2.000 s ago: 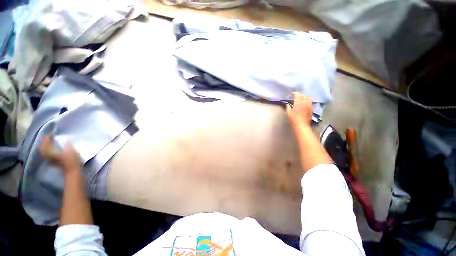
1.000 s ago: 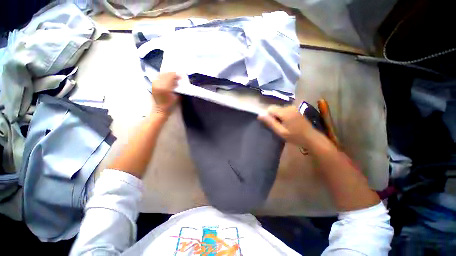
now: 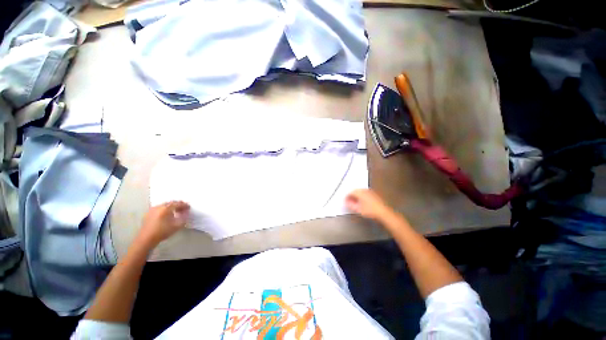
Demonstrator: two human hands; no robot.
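A pale sleeve panel (image 3: 259, 189) lies spread on the pressing table in front of me, with a thin dark seam line running lengthwise and a dark strip near its right end. My left hand (image 3: 166, 219) is at the panel's near left corner, fingers on its edge. My right hand (image 3: 365, 202) is at its near right corner, fingertips on the edge. The iron (image 3: 390, 119) rests to the right of the panel, untouched, with its orange-brown handle (image 3: 411, 106) beside the dark plate.
A far stack of panels (image 3: 212, 50) lies beyond the work. A left-hand pile of panels (image 3: 60, 199) hangs over the table edge. Crumpled cloth bundles (image 3: 40, 53) are at far left. A dark red wrapped cord (image 3: 458, 174) runs from the iron to the right.
The panel, held up grey side showing between both hands, now lies flat, pale side up. My hands have come down to its near corners. The view has shifted.
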